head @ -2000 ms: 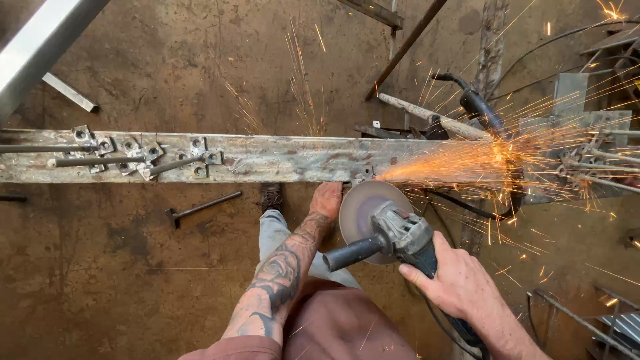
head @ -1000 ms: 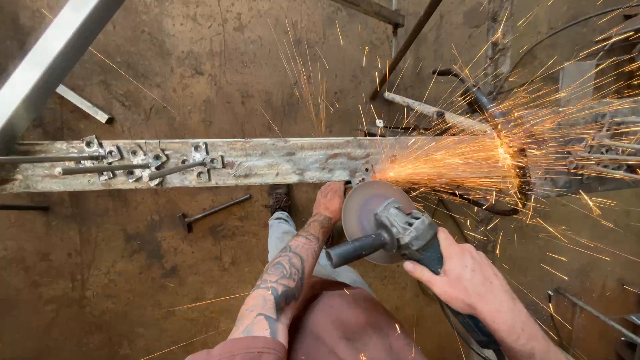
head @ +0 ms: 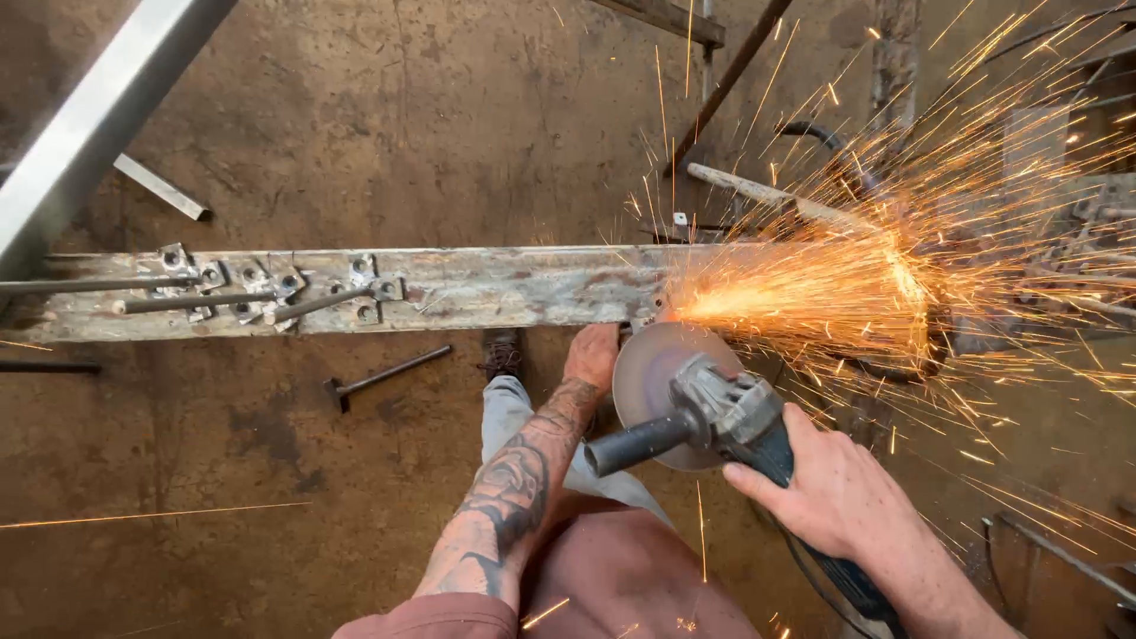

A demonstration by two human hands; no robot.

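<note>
My right hand (head: 830,484) is wrapped around the body of an angle grinder (head: 732,408), whose side handle points left, free of either hand. The grinder's large disc (head: 670,390) meets the near edge of a long steel beam (head: 506,288), and orange sparks (head: 799,302) spray to the right from there. My left hand (head: 593,355) is at the beam's near edge, just left of the disc; its fingertips are partly hidden, and what they hold cannot be told. Small metal pieces with nuts (head: 288,282) and several rods (head: 209,302) lie on the beam's left part.
A hammer-like steel tool (head: 390,373) lies on the floor below the beam, near my boot (head: 503,353). A bright square tube (head: 98,124) crosses the upper left. Behind the sparks are a pale pipe (head: 754,188) and a dark hose (head: 812,131). Metal bars (head: 1065,559) stand at lower right.
The sparks spread wider and higher than two seconds ago. Both hands and the grinder stay at nearly the same place on the beam.
</note>
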